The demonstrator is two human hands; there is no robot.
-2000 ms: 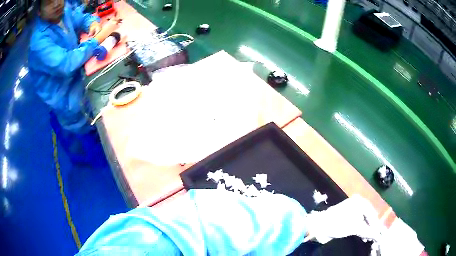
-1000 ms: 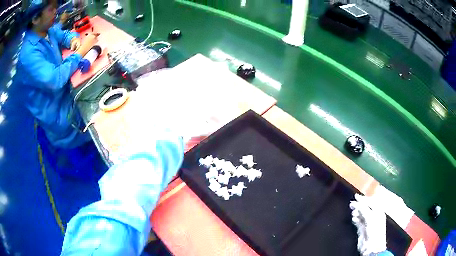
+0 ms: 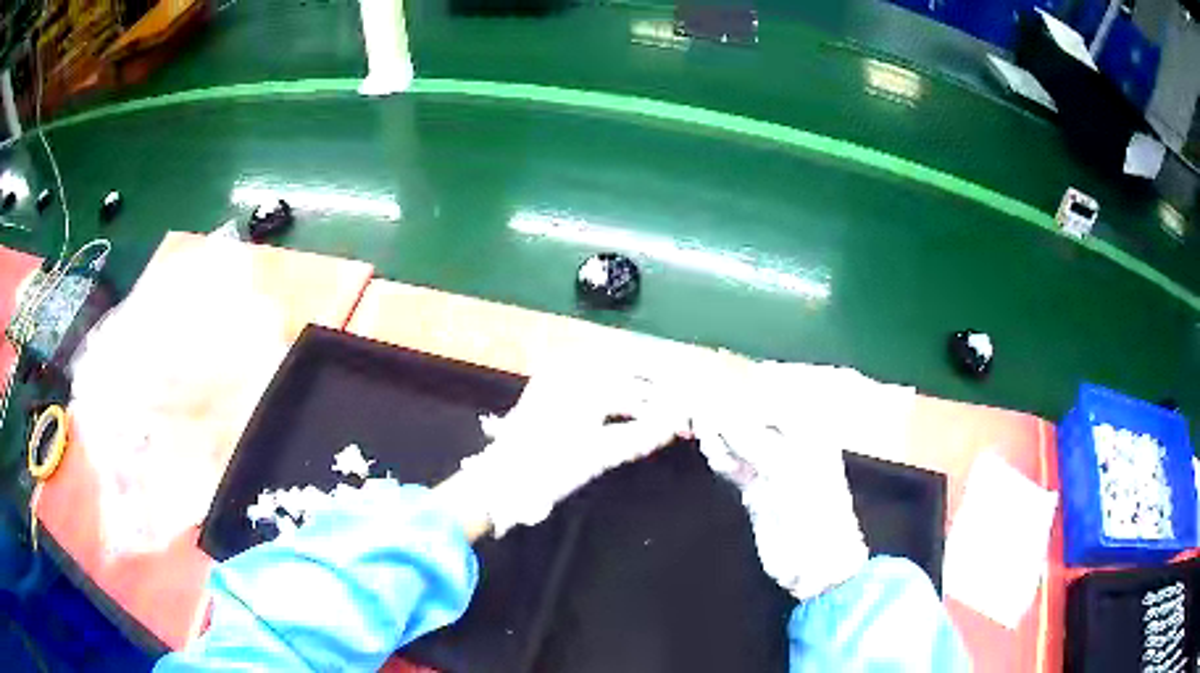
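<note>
My left hand [image 3: 566,440], in a white glove, is over the middle of the black tray [image 3: 605,579], near its far edge. My right hand [image 3: 790,506], also gloved in white, comes from the right, and the fingertips of both hands meet. Whatever is between the fingers merges with the gloves, so I cannot tell what they hold. A cluster of white plastic parts [image 3: 296,505] lies in the left of the tray, partly behind my left sleeve. One white part [image 3: 353,460] lies just above the cluster.
Whitish film [image 3: 145,381] lies left of the tray, beside a yellow ring [image 3: 49,442]. A white sheet [image 3: 1000,536], a blue bin of white parts [image 3: 1076,506] and a second black tray [image 3: 1099,631] are at right. Round black carriers [image 3: 608,280] stand on the green belt.
The view has swung right, bringing the blue bin and second tray in. My left hand has come from the film side to the tray's middle. My right hand has come to meet it.
</note>
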